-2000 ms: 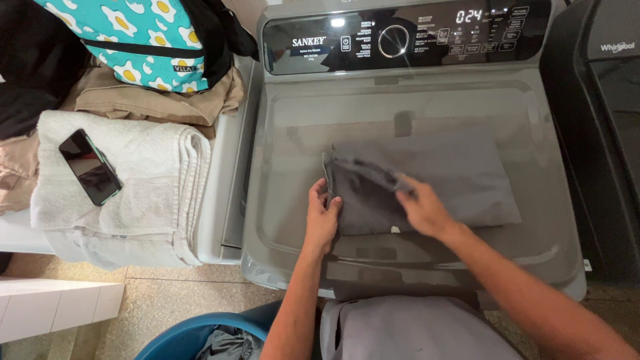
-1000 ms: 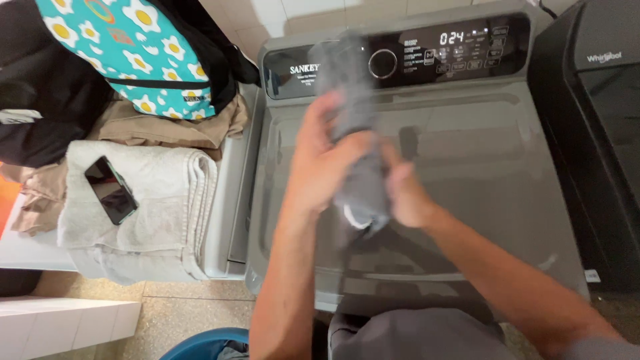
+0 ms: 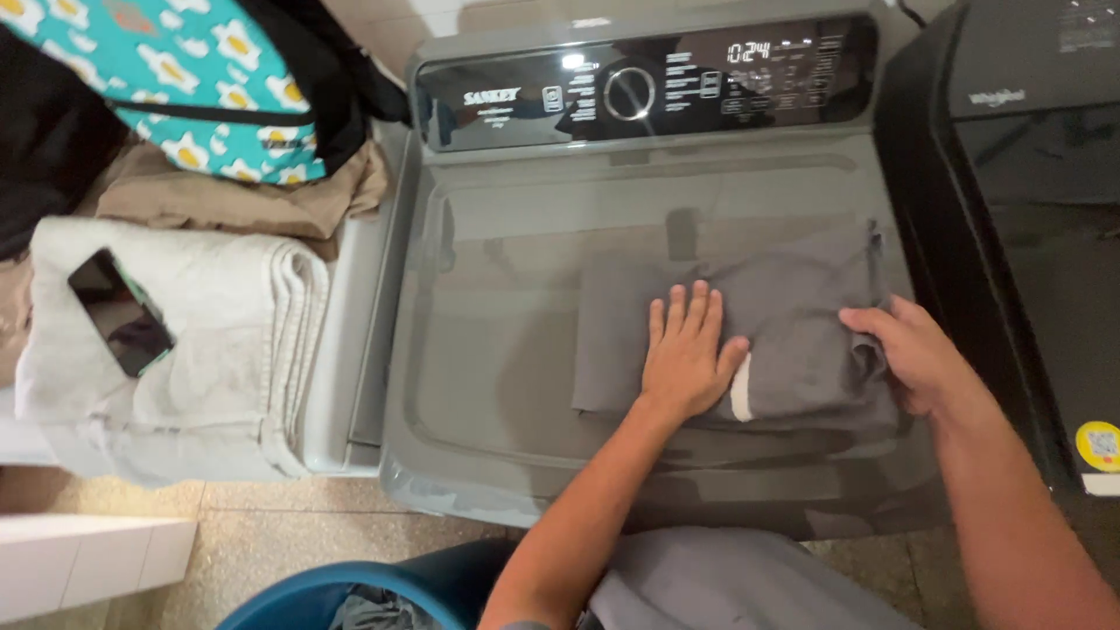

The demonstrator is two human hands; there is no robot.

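A folded grey cloth garment (image 3: pixel 787 289) lies flat on the lid of a grey washing machine (image 3: pixel 490 350), toward its right side. My left hand (image 3: pixel 687 354) rests palm down on the middle of the cloth with its fingers stretched out, beside a small white strip (image 3: pixel 741 389). At the cloth's right edge, my right hand (image 3: pixel 906 354) pinches the fabric, with the thumb on top and the other fingers partly hidden beneath.
On the left, a smartphone (image 3: pixel 122 313) lies on folded white towels (image 3: pixel 219 350), near beige cloth (image 3: pixel 236 197) and an egg-patterned backpack (image 3: pixel 201 79). A blue tub (image 3: pixel 350 573) holding cloth stands below. A black appliance (image 3: pixel 1041 227) is at the right.
One second ago both hands held the grey cloth bunched above the lid. Now it lies spread flat farther right, the left palm on it and the right hand at its edge.
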